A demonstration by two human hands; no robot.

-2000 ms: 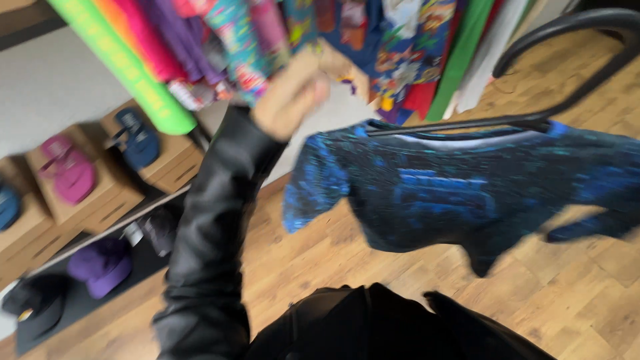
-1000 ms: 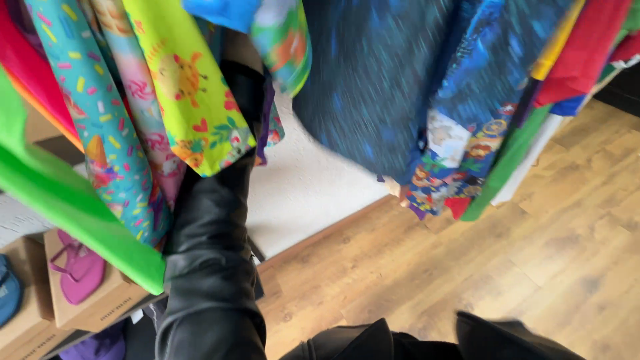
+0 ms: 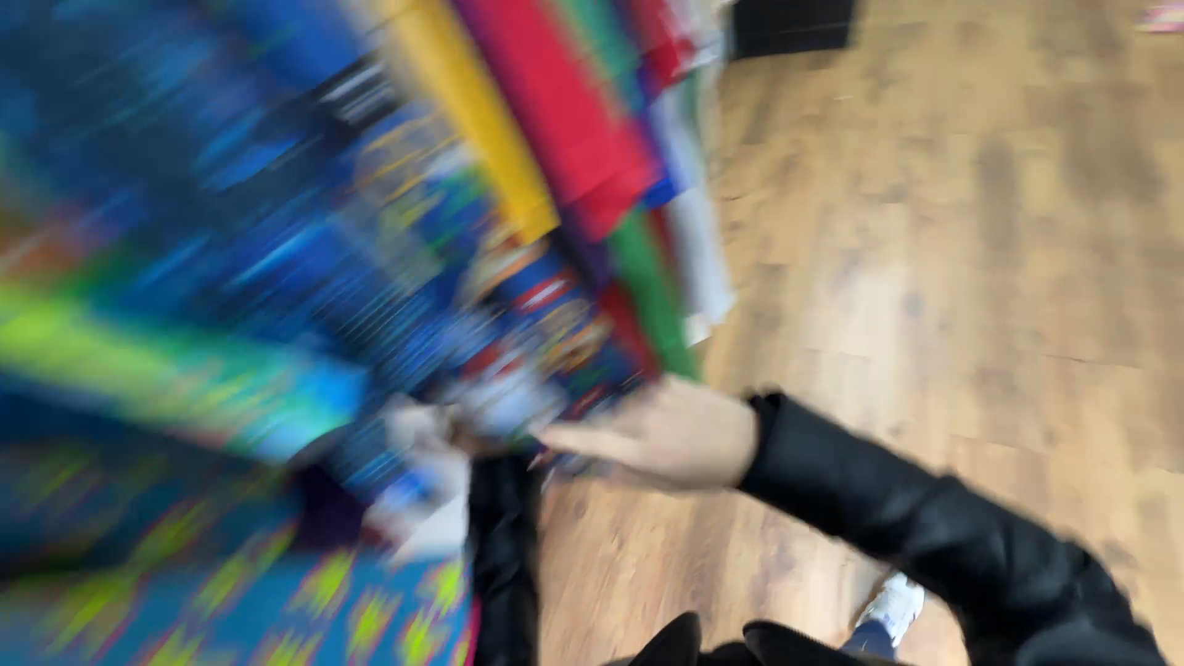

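Note:
Blurred garments hang across the left and middle. My right hand (image 3: 671, 433) reaches in from the right, its thumb pointing left, at the lower edge of a multicoloured printed garment (image 3: 555, 324). Whether its fingers grip the cloth is unclear. The black sleeve of my left arm (image 3: 504, 564) rises from the bottom, left of my right hand; the left hand is blurred and mostly hidden among the fabrics. Dark blue patterned cloth (image 3: 250, 203) fills the upper left. Beside the printed garment hang yellow (image 3: 472, 111), red (image 3: 573, 129) and green (image 3: 657, 296) ones.
Wood-look floor (image 3: 925, 277) spreads over the right side. A dark object (image 3: 791, 26) stands at the top edge. Teal cloth with yellow marks (image 3: 361, 610) hangs at lower left. A white shoe (image 3: 893, 606) shows near the bottom.
My right hand and sleeve have come into view at the garments. The dark blue garment, apart on a black hanger two seconds ago, appeared among the hanging clothes one second ago. The view has swung right.

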